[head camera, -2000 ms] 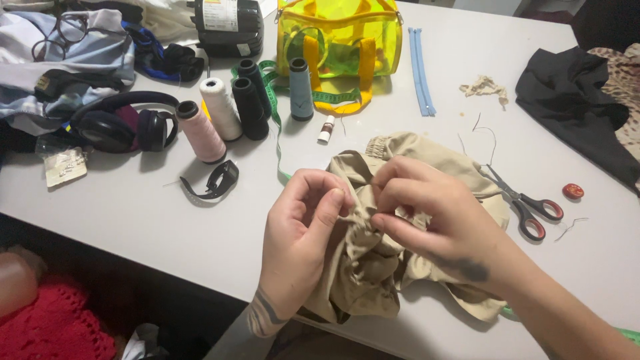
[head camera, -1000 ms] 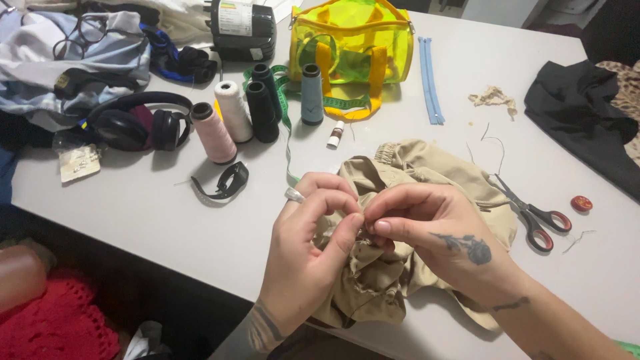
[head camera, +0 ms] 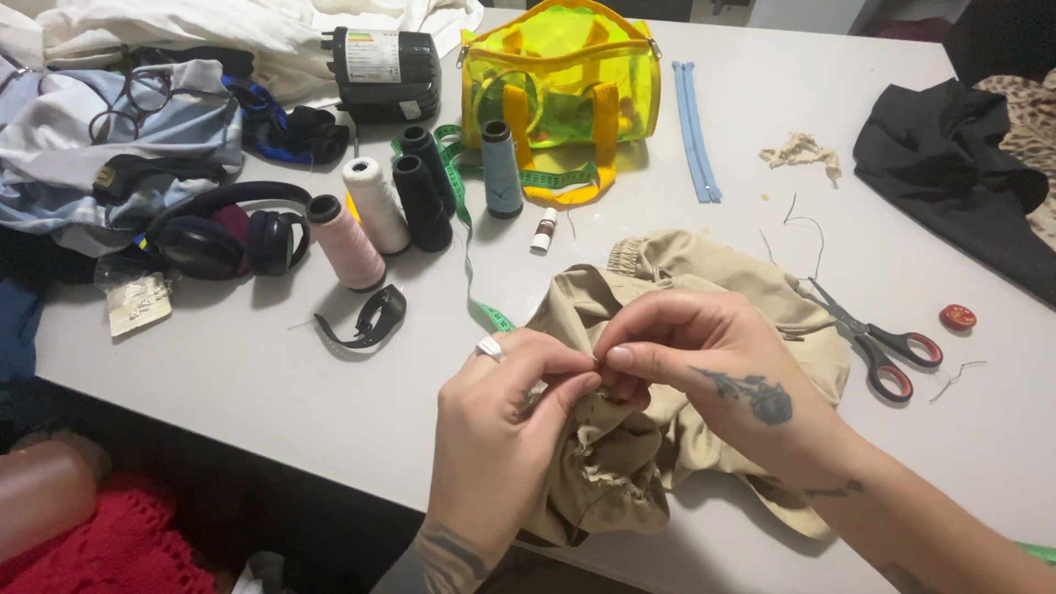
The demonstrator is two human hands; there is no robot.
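A beige cloth garment with a gathered elastic edge lies bunched at the table's front. My left hand, a ring on one finger, pinches a bit of its fabric between thumb and forefinger. Fingertip to fingertip with it, my right hand pinches at the same spot; whether a needle or thread is between them cannot be seen. Below the fingers the fabric shows a frayed, ragged edge. Black-and-red scissors lie slightly open against the garment's right side, beside loose dark thread.
Thread cones, including a pink one, stand left of centre near headphones and a black watch. Behind are a yellow transparent bag, a green tape measure and a blue zipper. Black cloth lies right, above a red round object.
Two seconds ago my hands were farther apart over the garment; now their fingertips meet. The ring on my left hand has come into sight.
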